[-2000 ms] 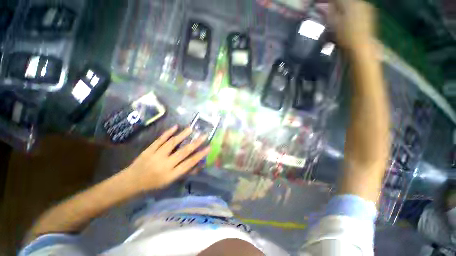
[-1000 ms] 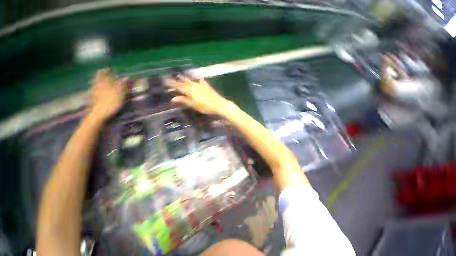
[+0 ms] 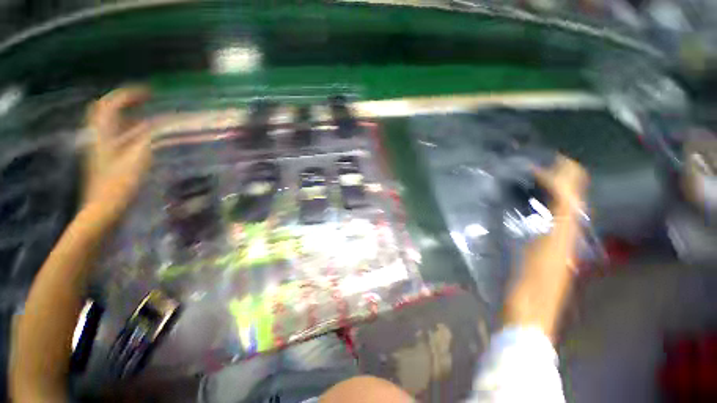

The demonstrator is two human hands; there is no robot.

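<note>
The working tray (image 3: 291, 157), clear plastic, holds several black phones in rows, such as one phone (image 3: 313, 194) in its middle; red-printed film lies under it. My left hand (image 3: 118, 149) is raised at the tray's left side, blurred; I cannot tell whether it holds anything. My right hand (image 3: 562, 193) is over the right tray (image 3: 479, 201), blurred, with a dark shape beside its fingers; I cannot tell whether it grips it. A keypad phone (image 3: 145, 330) lies at the lower left, with another dark phone (image 3: 85, 334) beside my left forearm.
A green conveyor belt (image 3: 409, 67) runs across the back behind a pale rail (image 3: 472, 101). A red object (image 3: 692, 366) stands at the lower right. Part of another person (image 3: 701, 169) shows at the right edge. Dark trays lie at the far left.
My right hand has moved from the working tray's back edge to the right tray. My left hand has moved to the left. The view has shifted, and phones at the lower left show again.
</note>
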